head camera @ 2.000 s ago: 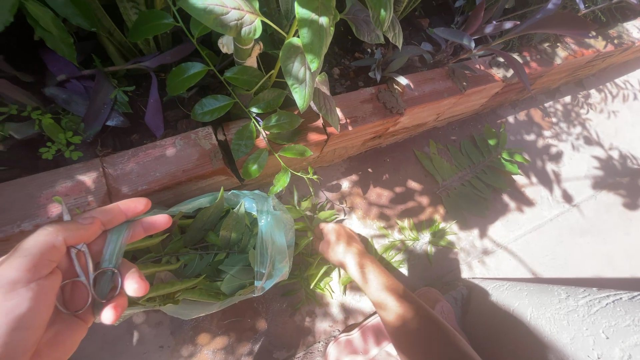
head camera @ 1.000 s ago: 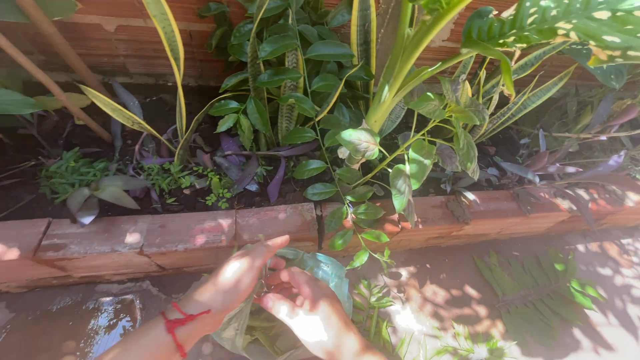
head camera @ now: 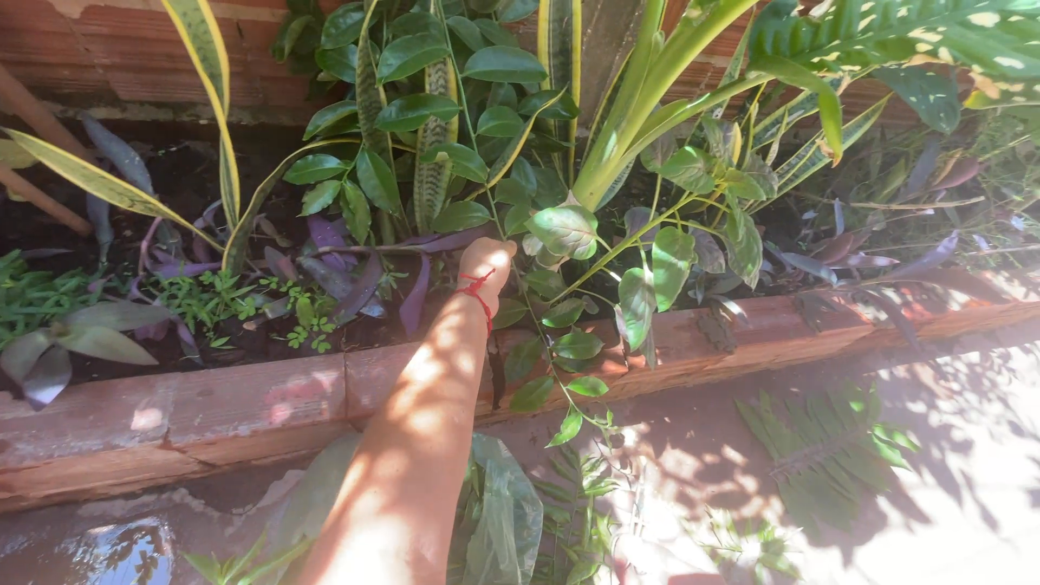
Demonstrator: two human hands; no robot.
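Observation:
My left hand [head camera: 486, 253], with a red string bracelet [head camera: 477, 286] at its wrist, reaches over the brick edging into the planting bed. It looks curled and meets a long, thin stem with glossy green leaves [head camera: 577, 345] that hangs over the edging. Its fingers are mostly hidden, so whether it grips the stem cannot be told. Below the edging, partly behind my forearm, lies a translucent greenish plastic bag [head camera: 512, 512]; its contents are mostly hidden. My right hand is out of view, and no scissors can be seen.
The low brick edging [head camera: 260, 398] crosses the view. Snake plants [head camera: 215, 73], purple-leaved plants [head camera: 418, 296] and a thick green stalk [head camera: 621, 130] stand behind it. A cut leafy frond [head camera: 821, 455] lies on the paving at right.
My left hand has moved from the bag up into the bed. My right hand has left the view. Scissors hung on my left hand's fingers two seconds ago. The view has shifted upward over the bed.

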